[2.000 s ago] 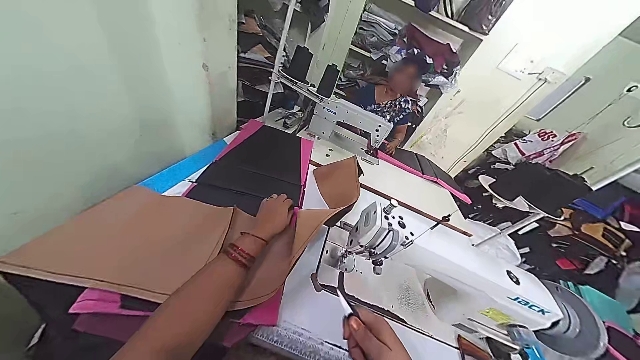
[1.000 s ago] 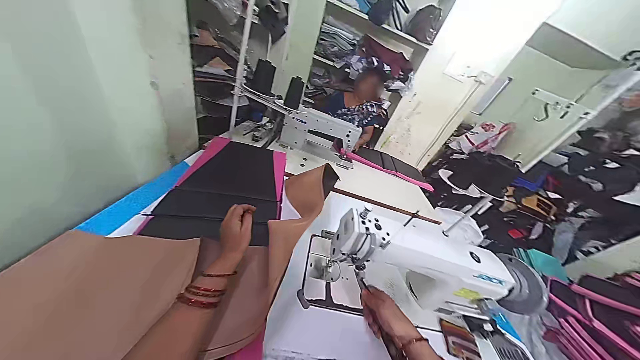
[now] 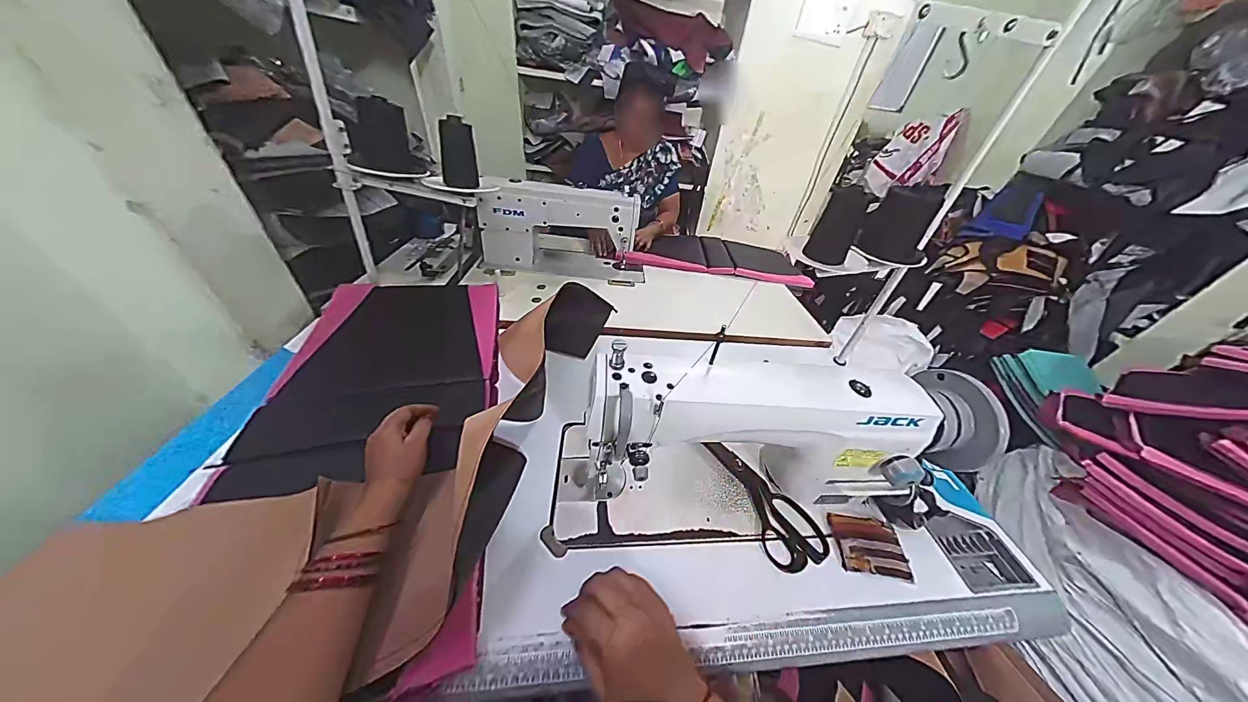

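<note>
My left hand [image 3: 398, 447] rests on a black panel with pink edging [image 3: 375, 361], its fingers curled over the cloth; whether it grips the cloth I cannot tell. Tan-faced material [image 3: 146, 595] with a black reverse lies under my left forearm, one end curling up. My right hand [image 3: 624, 624] is loosely curled over the table's front edge, and its palm is hidden. Beyond it stands a white Jack sewing machine [image 3: 780, 400]. Black-handled scissors [image 3: 780, 522] lie on the machine bed, under the arm.
A printed ruler strip [image 3: 858, 632] runs along the front edge. A small striped brown piece [image 3: 871, 546] lies beside the scissors. Across the table, a person [image 3: 634, 166] sits at another sewing machine [image 3: 556, 219] with a black and pink piece [image 3: 721, 258]. Pink-edged pieces [image 3: 1170, 507] are stacked at right.
The scissors, in my right hand two seconds ago, now lie on the machine bed. My right hand has drawn back to the table's front edge. My left hand has moved off the tan material onto the black panel.
</note>
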